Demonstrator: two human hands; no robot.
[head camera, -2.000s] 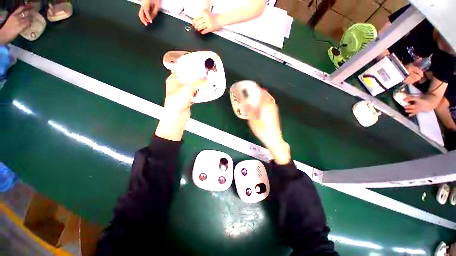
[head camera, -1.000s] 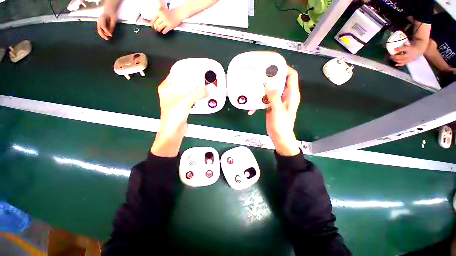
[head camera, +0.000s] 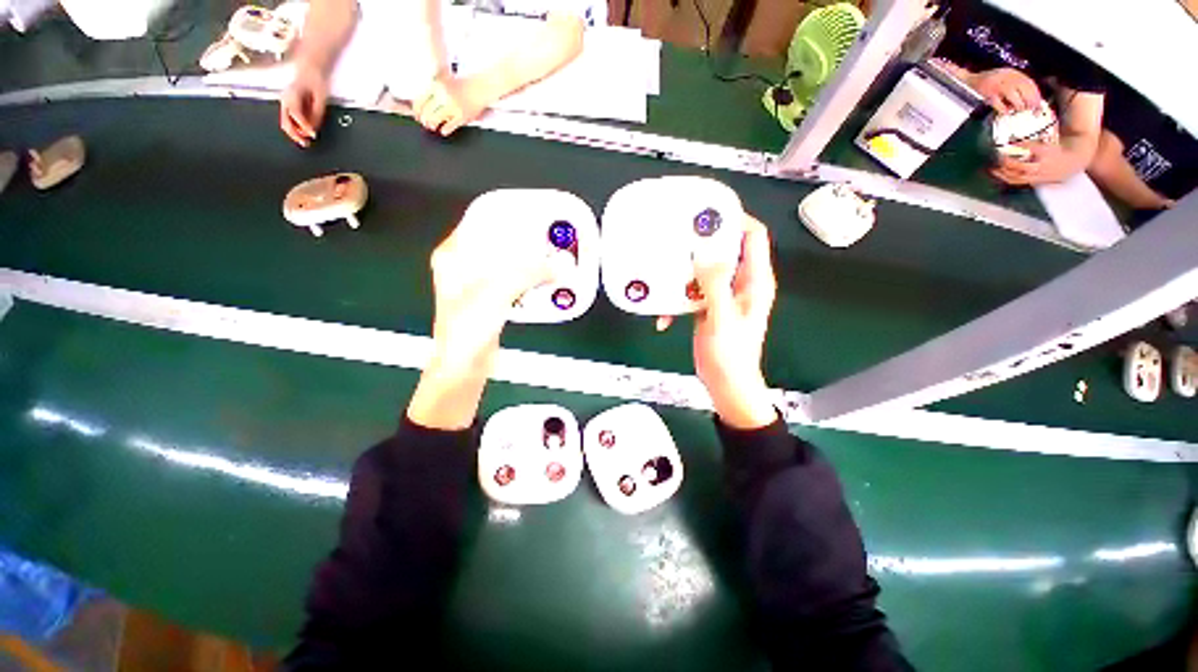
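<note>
My left hand (head camera: 473, 295) holds a white plug-in unit (head camera: 526, 217) by its left side, thumb over its front near a button. Its round display shows lit blue-white digits. My right hand (head camera: 740, 309) holds a second white unit (head camera: 657, 223) beside it, thumb at its lower right button; its round display shows faint lit digits. The two units are side by side, nearly touching, above the green belt. Two more units, one on the left (head camera: 530, 453) and one tilted on the right (head camera: 633, 457), lie face up on the glossy green worktop with dark displays.
A unit (head camera: 325, 198) lies on the belt (head camera: 421, 145) to the left, and another (head camera: 837, 214) to the right. The pale side rail (head camera: 355, 339) crosses behind my wrists. A grey metal post (head camera: 1025, 344) stands at right. Other people's hands, a green fan (head camera: 824, 59) and a box (head camera: 920, 121) are beyond.
Two seconds ago my right hand was blurred with a unit lower on the belt; it now holds one beside the left unit. Since one second ago, both displays have lit from dark.
</note>
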